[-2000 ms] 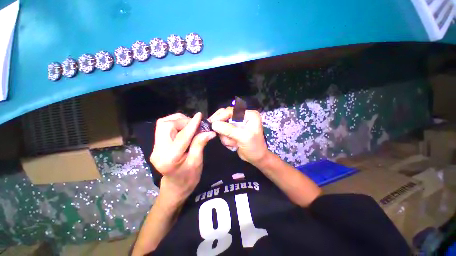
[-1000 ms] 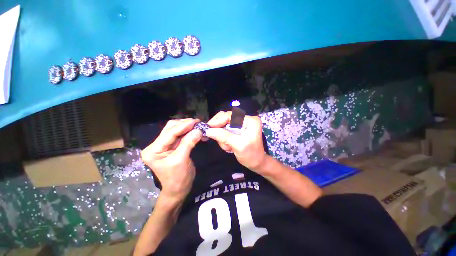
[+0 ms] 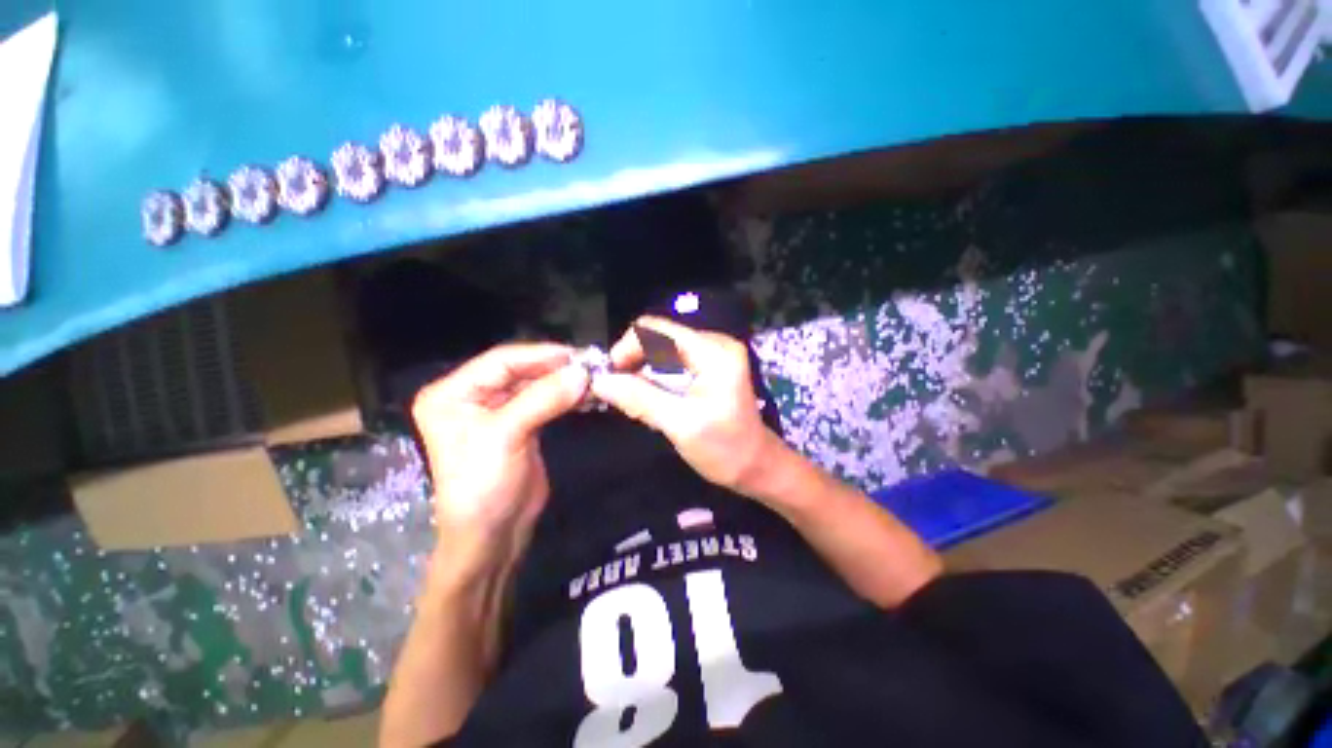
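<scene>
My left hand (image 3: 490, 431) pinches a small sparkling rhinestone ornament (image 3: 590, 365) between thumb and fingers above my lap. My right hand (image 3: 704, 402) meets it from the other side, its thumb and finger at the ornament. A dark flat strip (image 3: 659, 346), perhaps a small knife or tweezers, sticks up from my right hand; its lower part is hidden by the fingers. The ornament is small and partly covered by the fingertips. Several similar ornaments (image 3: 355, 171) stand in a row near the table's front edge.
The teal table (image 3: 818, 73) curves across the top. White paper (image 3: 24, 154) lies at its left, a white slatted tray (image 3: 1268, 51) at its right. Below are cardboard (image 3: 183, 494), a flat blue plastic item (image 3: 957, 506) and mottled green ground (image 3: 132, 628) with white bits.
My left hand has turned and shifted slightly left and down, and the ornament now shows brighter. The dark strip in my right hand has tilted and moved left. The row looks unchanged.
</scene>
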